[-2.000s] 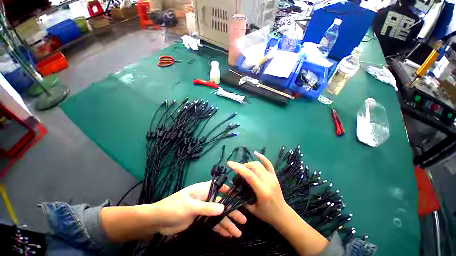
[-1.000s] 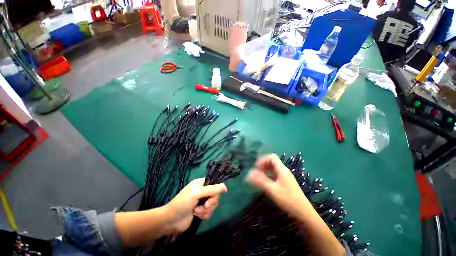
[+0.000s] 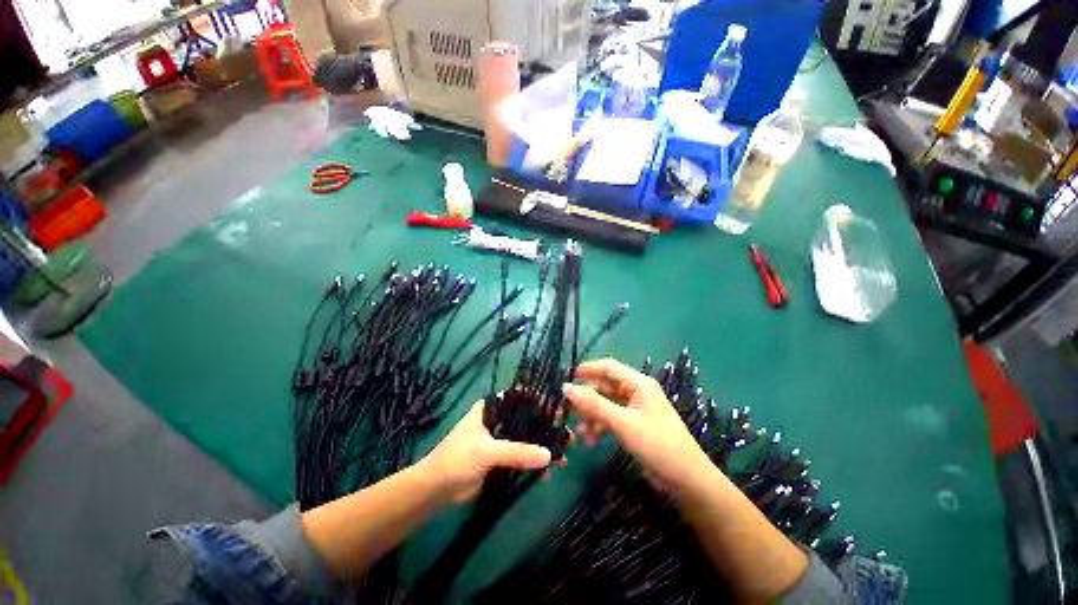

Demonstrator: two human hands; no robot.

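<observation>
My left hand (image 3: 479,455) is closed around a bunch of black cables (image 3: 532,408) just below their black moulded lumps. The bunch stands upright, small silver-tipped plugs up, and one cable leans out to the right. My right hand (image 3: 638,420) is at the bunch's right side with bent fingers, thumb and fingertips at the cables; whether it pinches one is hidden. A heap of black cables (image 3: 367,390) lies to the left. A looser, fanned heap (image 3: 733,473) lies to the right, partly under my right forearm.
On the green mat (image 3: 225,307) are orange-red-handled scissors (image 3: 332,177), a red-handled tool (image 3: 439,221), white strips (image 3: 502,244), a small white bottle (image 3: 456,190), red-handled cutters (image 3: 768,277) and a cut plastic bottle (image 3: 854,270). Blue bins (image 3: 692,177) and a beige machine (image 3: 443,65) stand behind.
The bunch in my left hand now stands with its plug ends spread upward. My right hand has moved from apart, right of the bunch, back to its side. The view has shifted slightly.
</observation>
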